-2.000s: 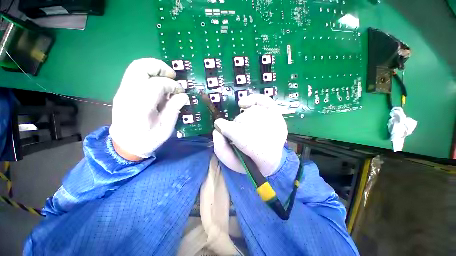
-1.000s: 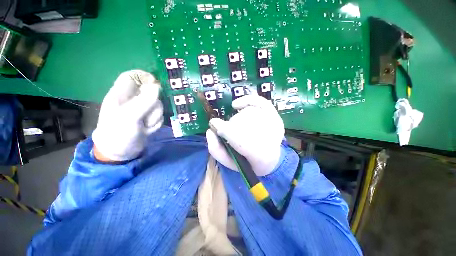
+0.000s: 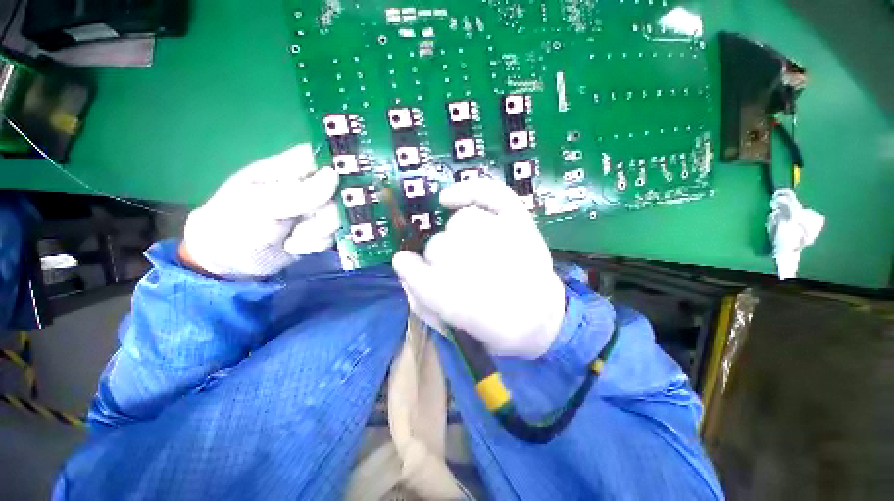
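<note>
The green circuit board (image 3: 627, 117) lies in front of me, with rows of black power transistors (image 3: 407, 156) with silver-white tabs. My gloved right hand (image 3: 490, 264) holds the soldering iron (image 3: 493, 391); its brownish tip points up-left over the board's lower left part. The fingers hide part of the handle and some transistors. My gloved left hand (image 3: 265, 215) is at the board's left edge, thumb and fingers brought together. The thin solder wire (image 3: 88, 186) runs from the left toward this hand; its end at the fingers is too small to see.
The solder reel holder (image 3: 44, 108) stands at the left, below a black object (image 3: 108, 22). The dark soldering iron stand (image 3: 753, 103) is right of the board, with a crumpled white wipe (image 3: 790, 233) below it. The bench's front edge runs behind my hands.
My left hand moved away from the transistors to the left, then came back to the board's edge, turned flatter. My right hand and iron shifted slightly down; the handle's rear end swung left. The board sits slightly further left.
</note>
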